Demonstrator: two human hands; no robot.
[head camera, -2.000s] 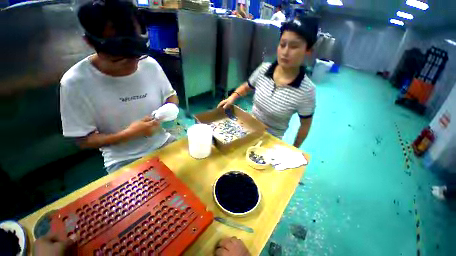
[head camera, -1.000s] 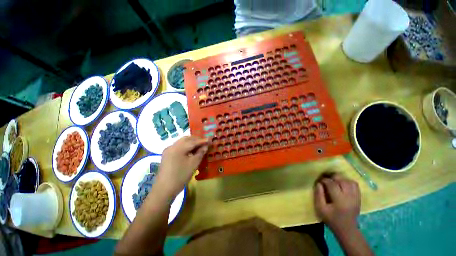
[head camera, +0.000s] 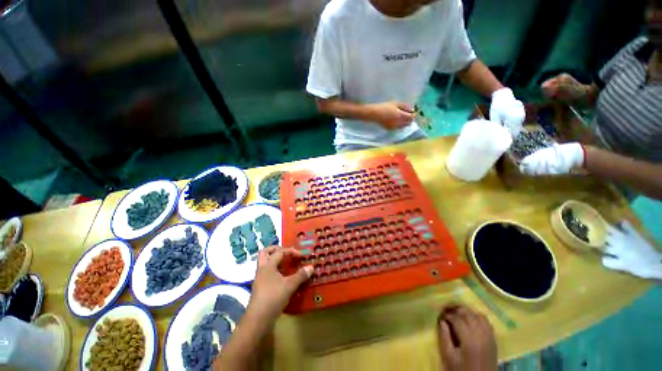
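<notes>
A red-orange loading tray (head camera: 374, 286) with two banks of round holes lies on the table. Grey-green and dark bar pieces sit in it, with a yellow piece at its upper left. My left hand (head camera: 279, 279) is at the tray's lower left edge, thumb and forefinger close together over the holes; whether a piece is between them cannot be told. My right hand (head camera: 468, 337) rests loosely curled on the table, right of the tray's near edge. Its fingertips are partly hidden.
Plates of coloured key pieces, such as orange (head camera: 100, 277) and blue-grey (head camera: 173, 259), stand left. Right are a bowl of black pieces (head camera: 512, 261), a greenish strip (head camera: 492, 304), a white tub (head camera: 477, 150) and a small bowl (head camera: 578, 223). Two people stand across the table; gloved hands reach near the tub.
The view has tilted up, showing more of the people. Gloved hands are now by the box and tub. My left hand stays at the tray's left edge; my right hand stays on the table.
</notes>
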